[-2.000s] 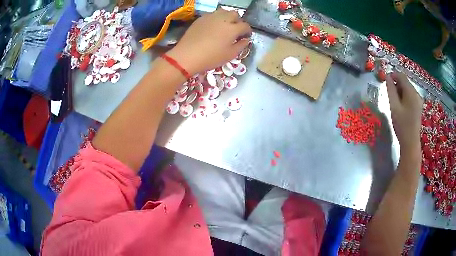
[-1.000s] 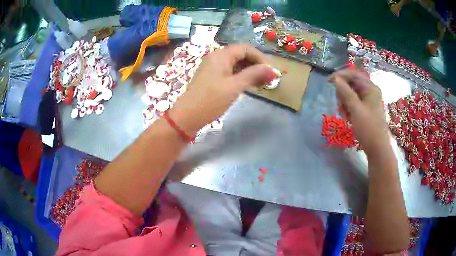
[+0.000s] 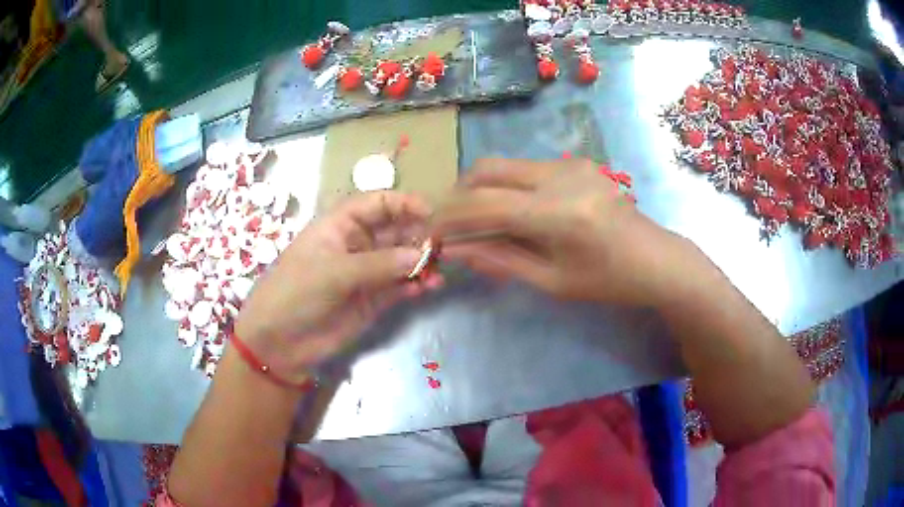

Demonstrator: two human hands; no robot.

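My left hand [image 3: 342, 272] holds a small red-and-white piece [image 3: 424, 259] between thumb and fingers above the metal tabletop. My right hand [image 3: 565, 233] is beside it on the right, blurred, with its fingers reaching to the piece; whether it holds something is hidden. A loose pile of white discs with red marks [image 3: 223, 243] lies left of my left hand. A brown board [image 3: 436, 149] with a round white spot [image 3: 374, 172] lies behind my hands. Small red parts [image 3: 617, 178] show partly behind my right hand.
A dark slab [image 3: 287, 99] with several red figures [image 3: 395, 77] lies at the back. A big heap of red-and-white figures [image 3: 793, 149] is at right. A blue cloth bundle with orange ties [image 3: 114, 173] and a second disc pile [image 3: 74, 307] are at left.
Both hands have come together in front of the brown board, my right hand moving left from beside the small red parts. The view has turned to the right.
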